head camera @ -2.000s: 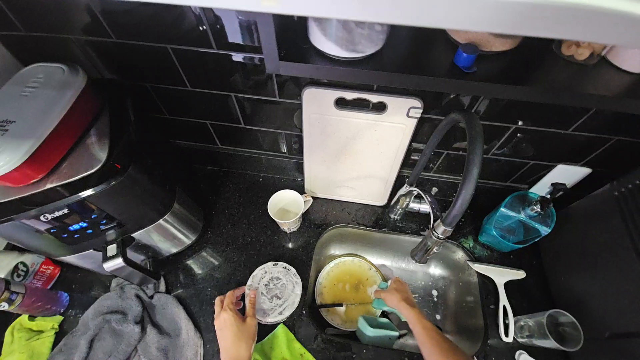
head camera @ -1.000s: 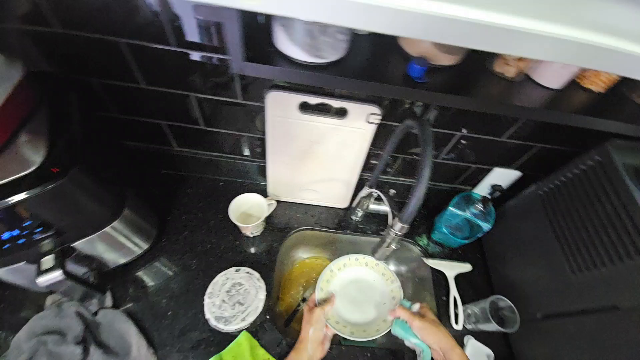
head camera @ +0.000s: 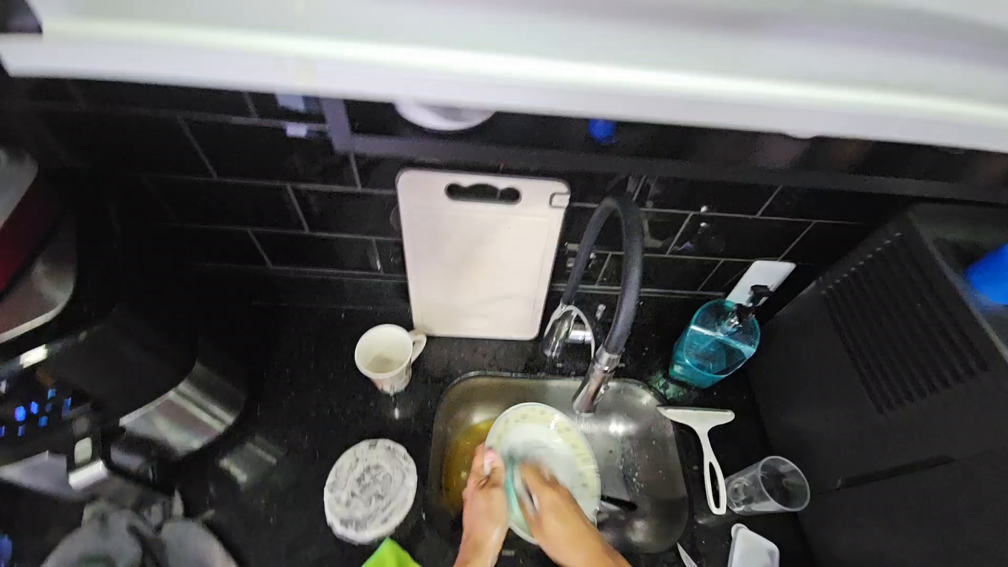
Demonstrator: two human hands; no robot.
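A white plate with a patterned rim [head camera: 584,465] is tilted over the steel sink [head camera: 654,472]. My left hand [head camera: 484,504] grips the plate's left edge. On the plate's face, my right hand [head camera: 555,512] holds a green sponge [head camera: 516,492], blurred by motion. Yellowish liquid [head camera: 465,465] shows in the sink left of the plate, its container mostly hidden. A black utensil handle [head camera: 618,502] sticks out at the plate's right. The black flexible faucet [head camera: 622,291] arches above, with no water seen running from it.
Left of the sink are a white mug [head camera: 386,354], a whitish round disc [head camera: 370,490] and an air fryer [head camera: 142,378]. A white cutting board [head camera: 482,260] leans on the tiles. On the right are a blue soap bottle [head camera: 715,342], a squeegee [head camera: 705,441] and a clear cup [head camera: 768,484].
Two seconds ago my left hand was at the round disc and the right was in the sink. Both have since come to the plate, and the sponge now lies against its face. The view has shifted.
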